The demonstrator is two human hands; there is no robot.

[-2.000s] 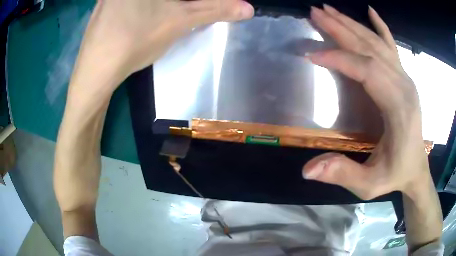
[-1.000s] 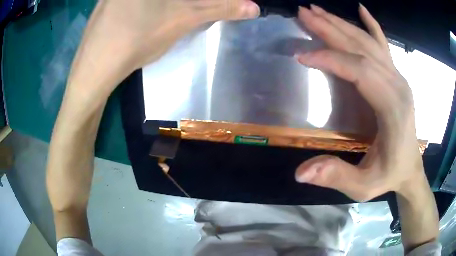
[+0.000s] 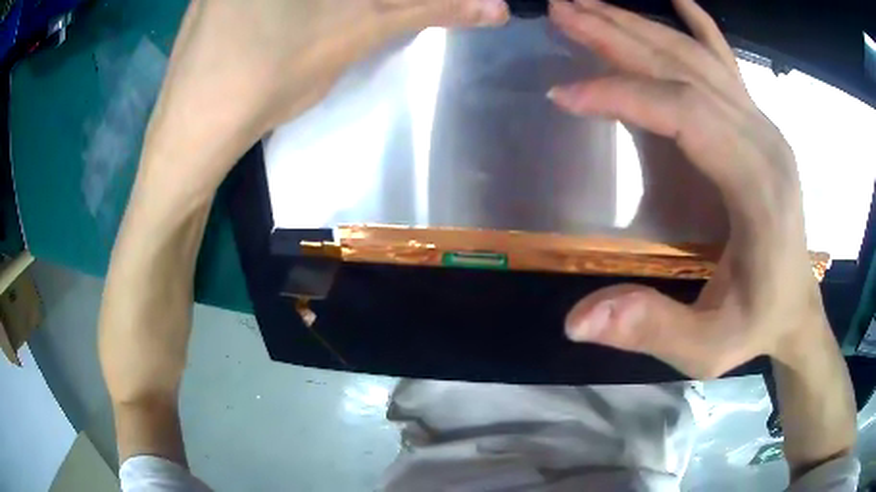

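A shiny silver LCD panel (image 3: 519, 144) lies back up on a larger black sheet (image 3: 461, 332). A copper-coloured foil strip (image 3: 557, 255) with a green connector (image 3: 474, 259) runs along its near edge. A small dark flap (image 3: 309, 281) with a thin tail hangs at the strip's left end. My left hand (image 3: 279, 67), bare and cut off by the top edge, has a fingertip at the panel's far edge. My right hand (image 3: 711, 163), bare, is spread over the panel's right part, fingertips near the far edge, thumb above the black sheet. It holds nothing visible.
A green mat (image 3: 67, 163) lies at the left. A brown object (image 3: 19, 312) is at the left rim. The grey floor (image 3: 259, 423) and the wearer's pale smock (image 3: 538, 432) show below. Small dark and green items sit near my right wrist.
The panel and black sheet have shifted left in view. My right fingertips have moved left along the far edge, closer to my left fingertip. The flap's thin tail shows less below the black sheet.
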